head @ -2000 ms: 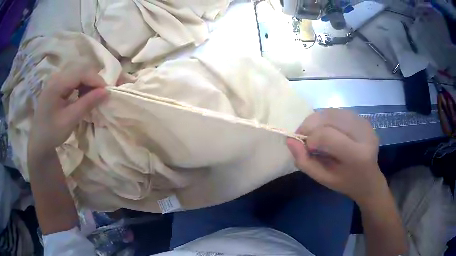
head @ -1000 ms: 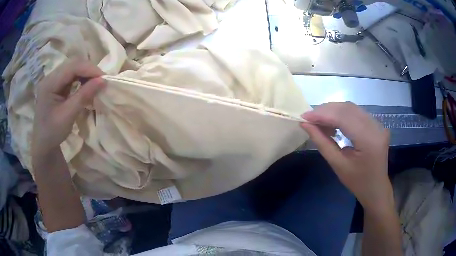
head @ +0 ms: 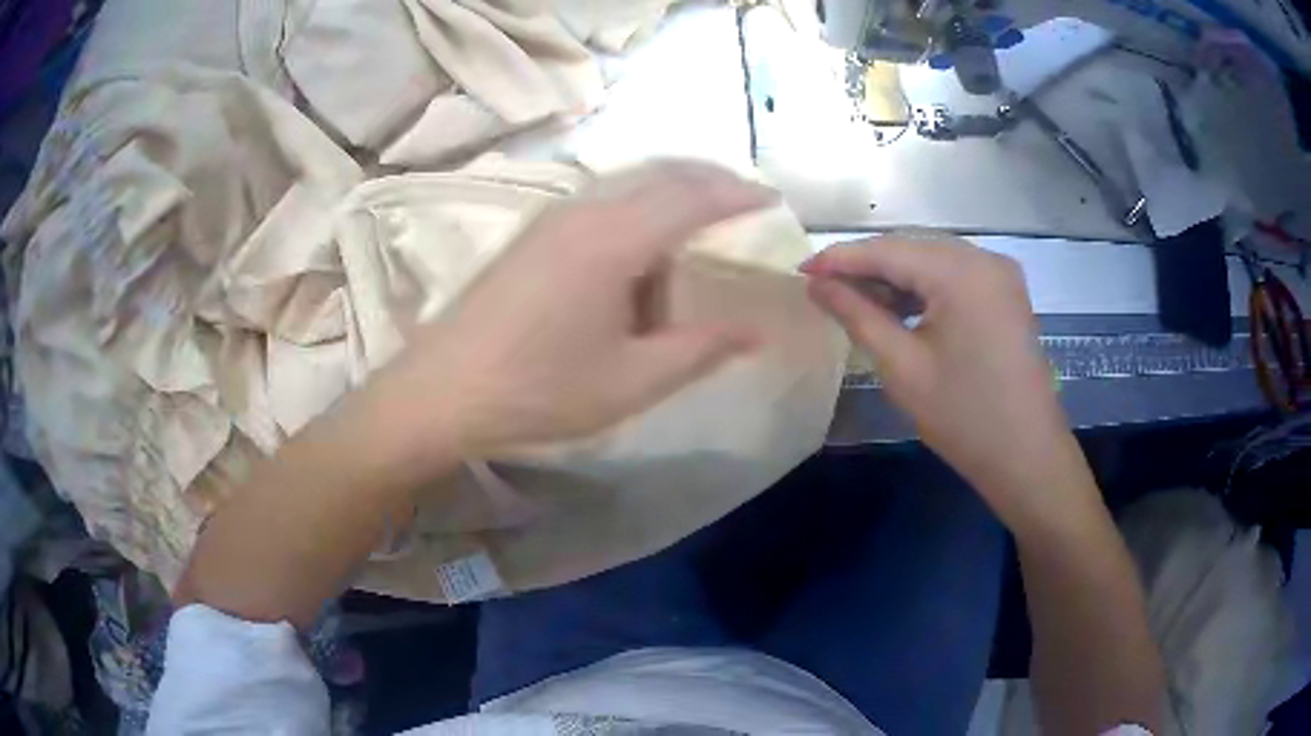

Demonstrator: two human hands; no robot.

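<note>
A large cream garment piece (head: 690,460) lies over the table edge and lap, with a small white care label (head: 470,577) at its lower edge. My right hand (head: 935,324) pinches the garment's edge between thumb and fingertips at the piece's right side. My left hand (head: 604,302) is over the middle of the garment, blurred, with thumb and fingers apart. A short stretch of folded edge shows between the two hands. No cloth is visibly gripped by my left hand.
The sewing machine's needle area (head: 884,94) is lit at the top. A thin metal tool (head: 1078,151) and white scrap (head: 1186,187) lie right of it. A dark pad (head: 1193,273) hangs at the ruler-marked edge (head: 1136,360). Orange-handled scissors (head: 1275,338) are far right. More cream cloth (head: 130,288) is heaped left.
My left hand has let go of the far left end of the edge and moved right, close to my right hand. My right hand has shifted slightly up and left. The stretched edge is slack.
</note>
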